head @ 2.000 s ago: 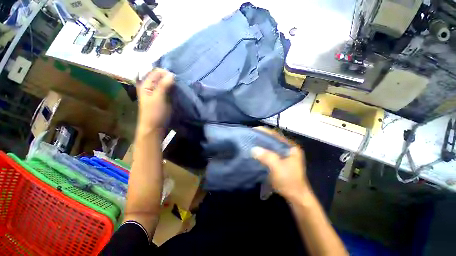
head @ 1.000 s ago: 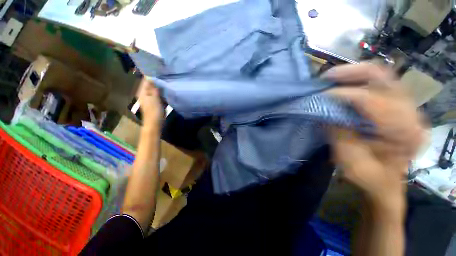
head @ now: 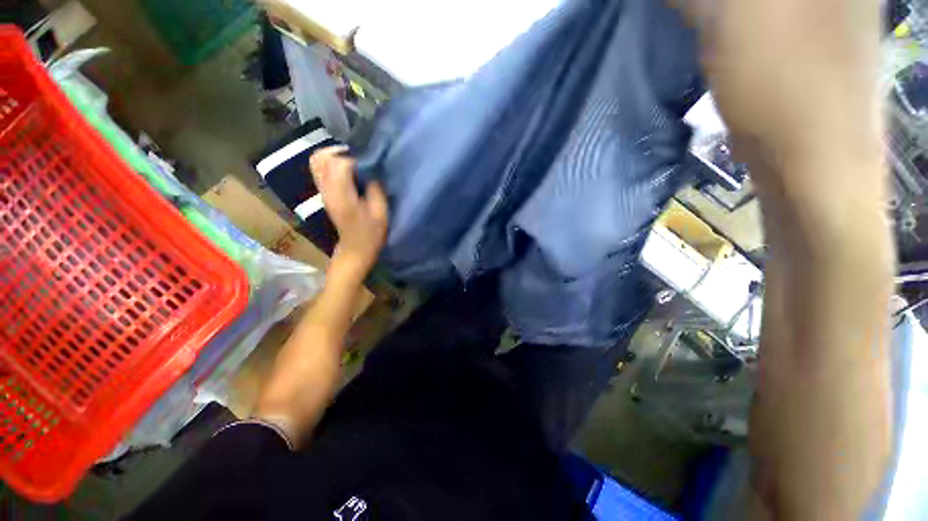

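A large blue-grey garment panel point(head: 580, 193) hangs in folds in front of me, from the top edge of the view down to my lap. My left hand point(head: 351, 198) is at its left edge with some fingers apart; whether it grips the cloth is not clear. My right forearm runs up the right side of the view. My right hand point(head: 728, 20) is blurred and cut off by the top edge, at the cloth's upper right. Its fingers are hidden.
A red basket point(head: 102, 254) stands at left, with a green basket and plastic bags beside it. The white table point(head: 427, 36) is behind the cloth. A cream-yellow tray point(head: 692, 234) is at the table edge. A blue bin point(head: 621, 499) is at the bottom.
The view has swung down and left, so the red basket shows larger. The cloth is raised and spread between the hands. My right hand has moved up to the top edge.
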